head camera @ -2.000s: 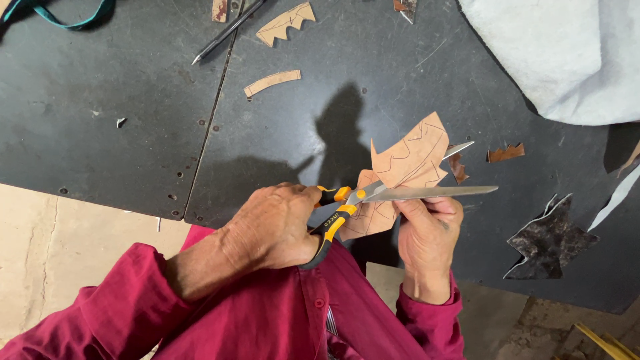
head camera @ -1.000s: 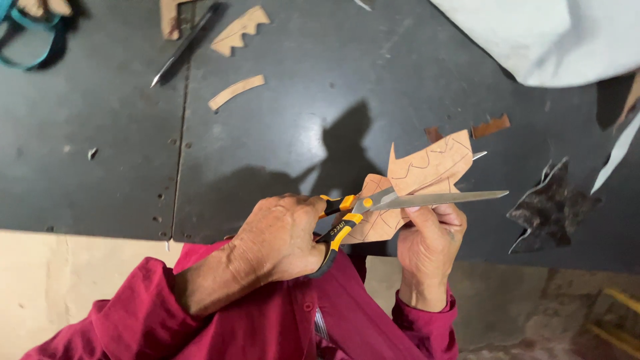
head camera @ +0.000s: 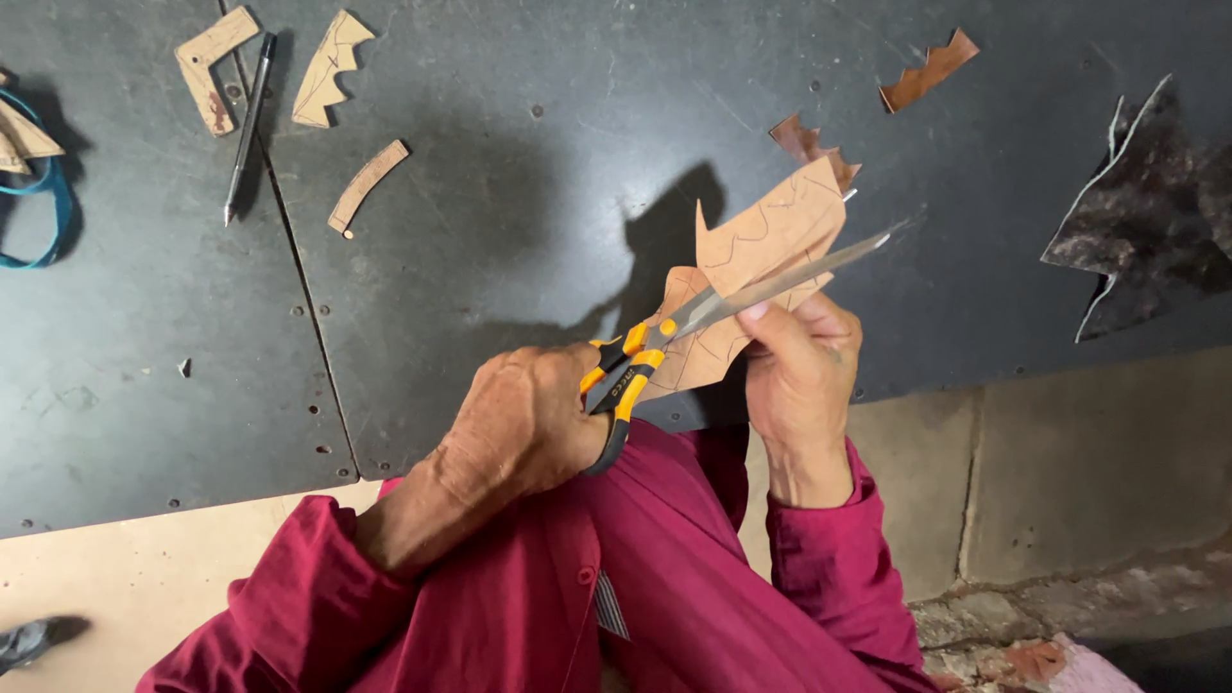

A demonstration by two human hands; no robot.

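My left hand (head camera: 525, 419) grips the yellow and black handles of a pair of scissors (head camera: 621, 380), whose blades point up to the right. Between the blades lies a piece of tan leather (head camera: 770, 226) marked with drawn zigzag lines; it is partly slit, with one flap above the upper blade and the rest below. My right hand (head camera: 804, 361) pinches the leather's lower right part, thumb on top close beside the blade. Its other fingers are partly hidden under the leather. The scissors and leather are held over the front edge of the dark table.
On the dark table (head camera: 462, 241) lie a pen (head camera: 250, 130), an L-shaped tan piece (head camera: 204, 67), a toothed tan piece (head camera: 332, 72), a curved strip (head camera: 369, 186), brown scraps (head camera: 929, 72), a dark jagged hide piece (head camera: 1145, 212) and a blue-green strap (head camera: 60, 207) at far left.
The scissors have tilted, so their blades now slope further up to the right, with the leather still between them. Both hands keep their hold. The view has shifted.
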